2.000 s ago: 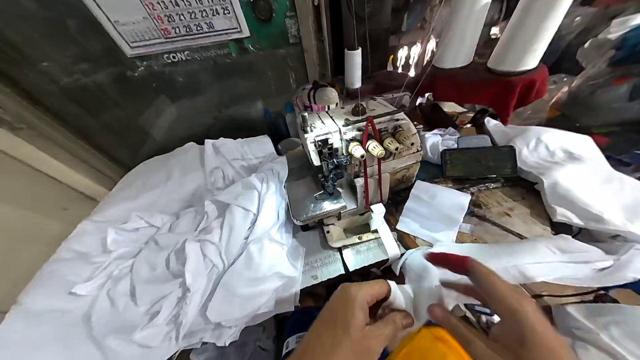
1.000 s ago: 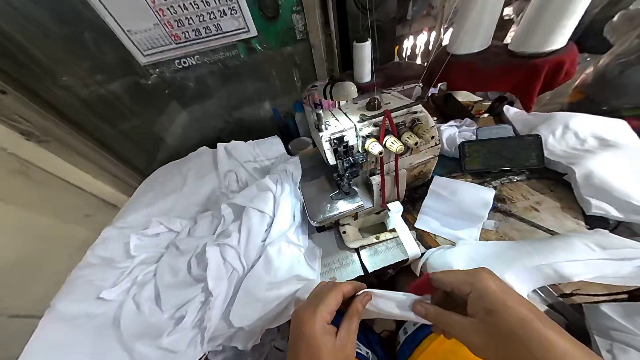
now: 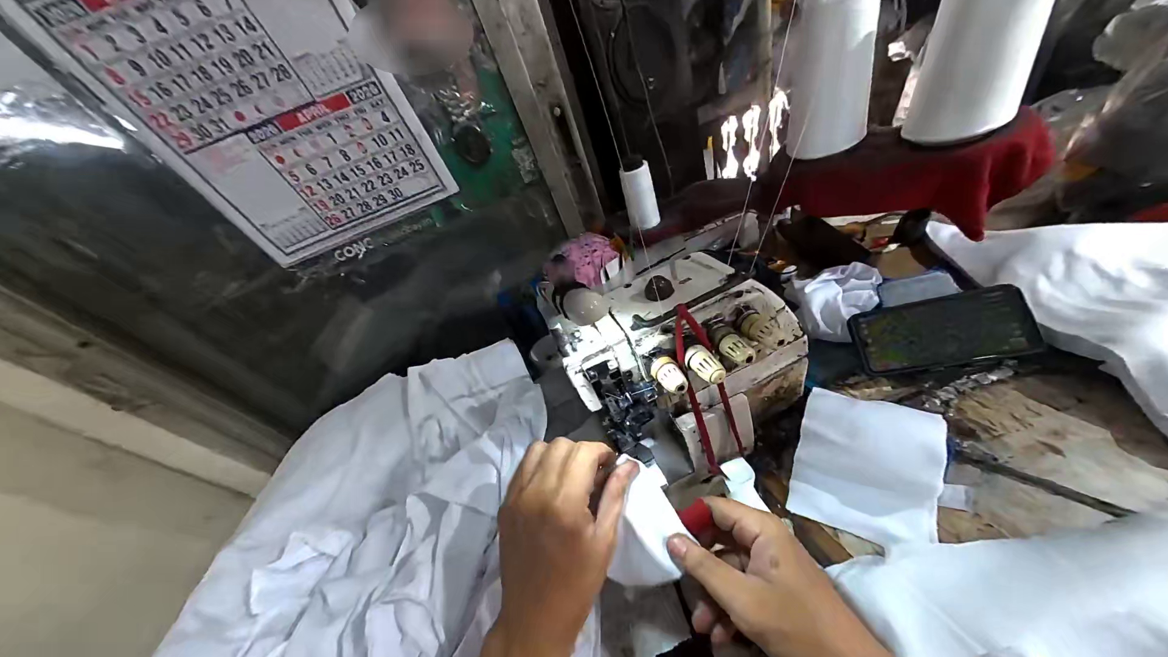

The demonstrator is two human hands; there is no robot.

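Observation:
An overlock sewing machine (image 3: 680, 338) with cream tension dials and a red cord stands at the centre, its lamp lit over the needle area. My left hand (image 3: 561, 525) pinches the upper end of a folded white fabric strip (image 3: 643, 529), close by the presser foot (image 3: 636, 447). Lower down, my right hand (image 3: 753, 575) grips the same strip's right edge between thumb and fingers. Something red (image 3: 696, 517) covers or wraps a fingertip of that hand. Whether the strip's end lies under the foot cannot be told.
A heap of white cloth (image 3: 392, 511) lies left of the machine. To the right are a square white piece (image 3: 867, 465), a dark phone (image 3: 947, 328) and more white cloth (image 3: 1022, 584). Large white thread cones (image 3: 830, 82) stand on red cloth behind; a wall calendar (image 3: 347, 173) hangs at upper left.
Both hands have moved up with the white strip, from the near edge to the machine's needle area. The view has shifted closer to the machine.

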